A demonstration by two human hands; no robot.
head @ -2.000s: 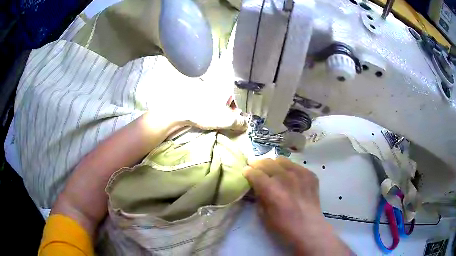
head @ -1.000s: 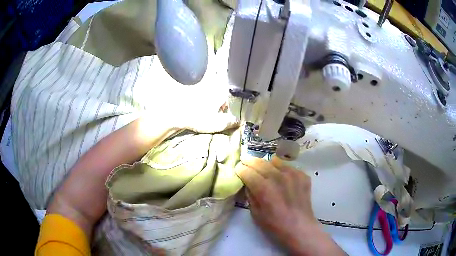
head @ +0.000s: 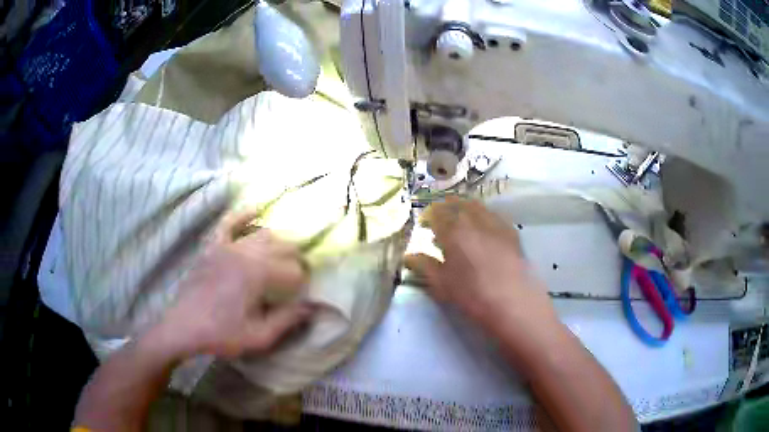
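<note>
The khaki garment [head: 329, 198] lies left of the needle area, its edge at the presser foot [head: 411, 179]. Its off-white striped lining [head: 143, 186] spreads to the left and hangs in folds toward me. My left hand [head: 240, 295] is blurred and lies on the lining with bent fingers; whether it pinches cloth I cannot tell. My right hand [head: 468, 249] is just right of the garment's edge, near the foot, thumb and fingers around a small bright patch; its grip is unclear. The white sewing machine [head: 556, 76] stands over the work.
Scissors [head: 648, 291] with blue and pink-red handles lie on the right. A cream fabric strip [head: 548, 198] trails right under the machine arm. The lamp head [head: 287, 52] hangs over the garment. A ruler tape [head: 413, 412] runs along the front edge. Dark blue cloth [head: 67, 76] is at upper left.
My left hand has come out from beneath the garment's folds and now lies on top of the lining. The garment opening has folded over. The view has shifted, showing more of the table front.
</note>
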